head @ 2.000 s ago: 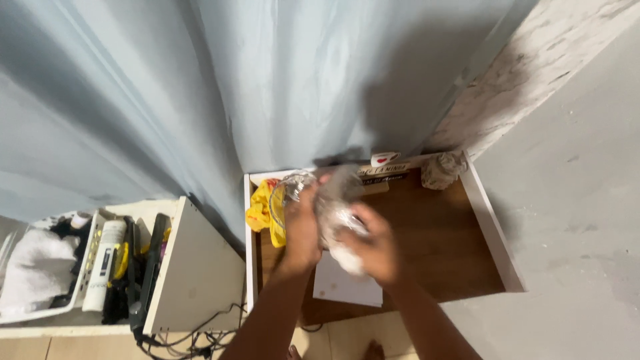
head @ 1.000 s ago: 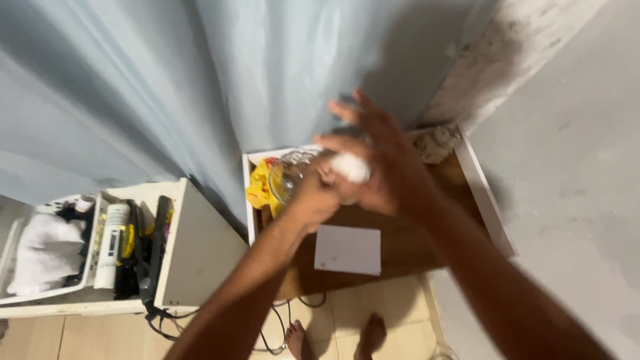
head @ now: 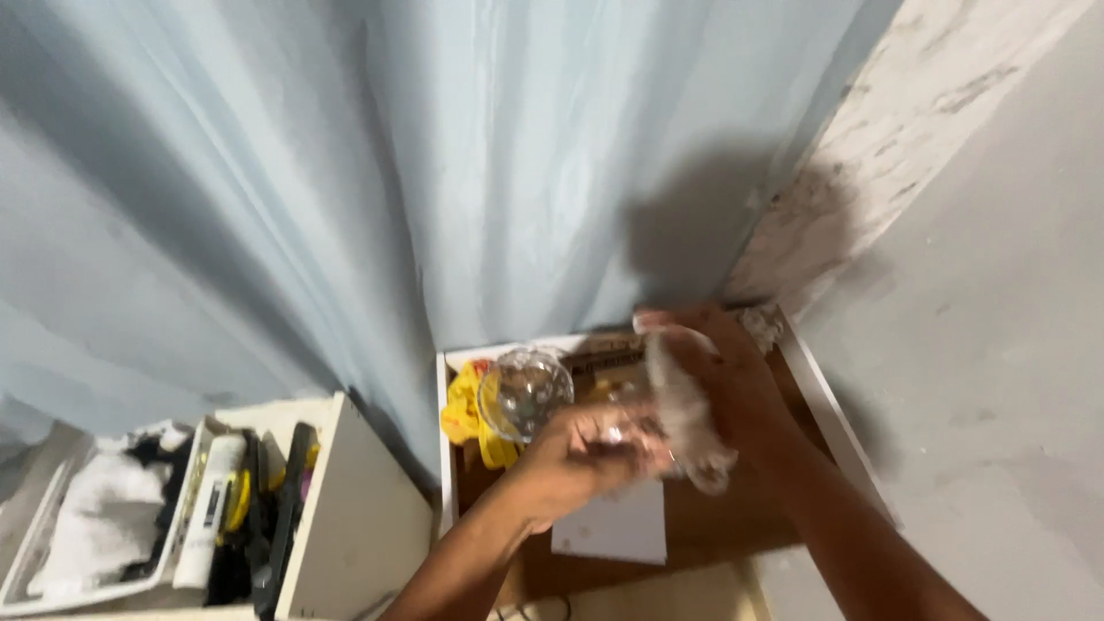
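Observation:
My right hand (head: 733, 379) has a crumpled, whitish translucent plastic bag (head: 686, 405) against its palm; the bag hangs down blurred. My left hand (head: 595, 448) is just left of the bag, its fingers curled around something clear and shiny that motion blur leaves unclear. A clear glass bowl (head: 526, 397) stands in the back left of the wooden-bottomed drawer (head: 837, 397), beside a yellow plastic bag (head: 466, 414). Below my left hand a white sheet (head: 612, 526) lies on the drawer's bottom.
Another crumpled clear bag (head: 763, 326) lies in the drawer's back right corner. At left, an open white cabinet (head: 358, 517) holds a white basket (head: 43, 517) with white cloth, a white tube (head: 211, 509) and black items. A blue curtain (head: 535, 172) hangs behind; a grey wall (head: 992, 388) is at right.
My right hand has come down from its raised, spread pose, and the bag now hangs longer from it. The glass bowl, partly behind my left hand before, shows more fully.

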